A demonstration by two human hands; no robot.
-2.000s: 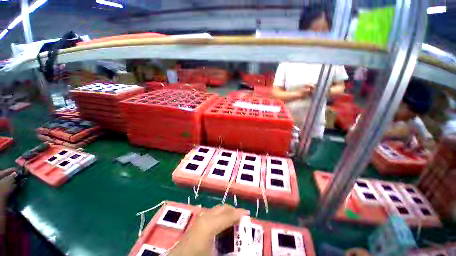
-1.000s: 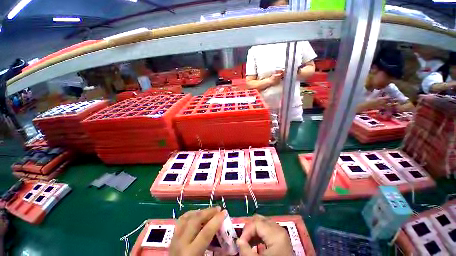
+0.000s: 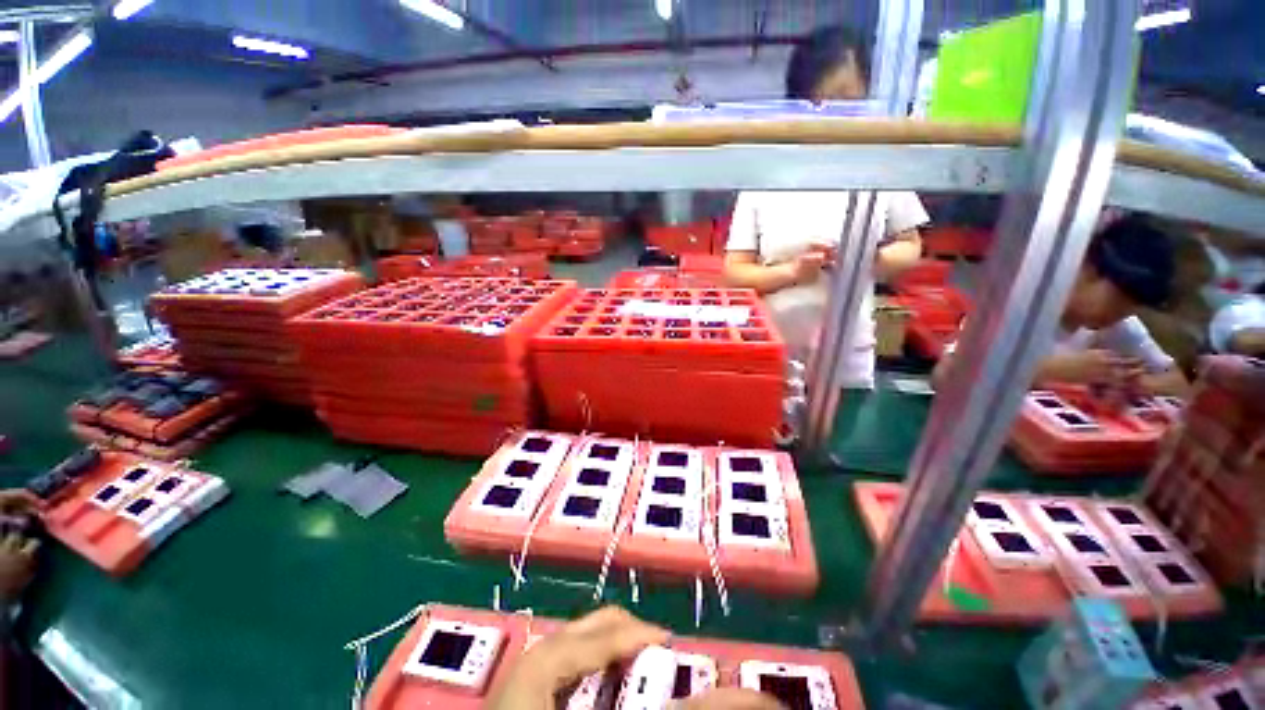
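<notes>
My left hand (image 3: 576,663) is at the bottom centre, cut off by the lower edge. Its fingers are closed around a white device unit (image 3: 652,677) held on edge over the near foam tray (image 3: 534,641). Only a small part of my right hand (image 3: 733,699) shows at the lower edge, close to the unit; its grip cannot be made out. Another white unit with a dark screen (image 3: 452,652) lies in the tray's left part, and one more (image 3: 788,682) lies at its right. A thin white cord (image 3: 382,633) hangs over the tray's left corner.
A foam tray of units (image 3: 631,551) lies just beyond. Tall red tray stacks (image 3: 416,364) stand behind it. A metal post (image 3: 978,347) rises at the right, beside another tray (image 3: 909,590) and a pale blue carton (image 3: 1086,660). Grey sheets (image 3: 347,486) lie left. Other people are at the back and sides.
The view has swung left and up, so my hands and the near tray sit lower. My right hand has mostly dropped out of the picture. My left hand still holds a unit.
</notes>
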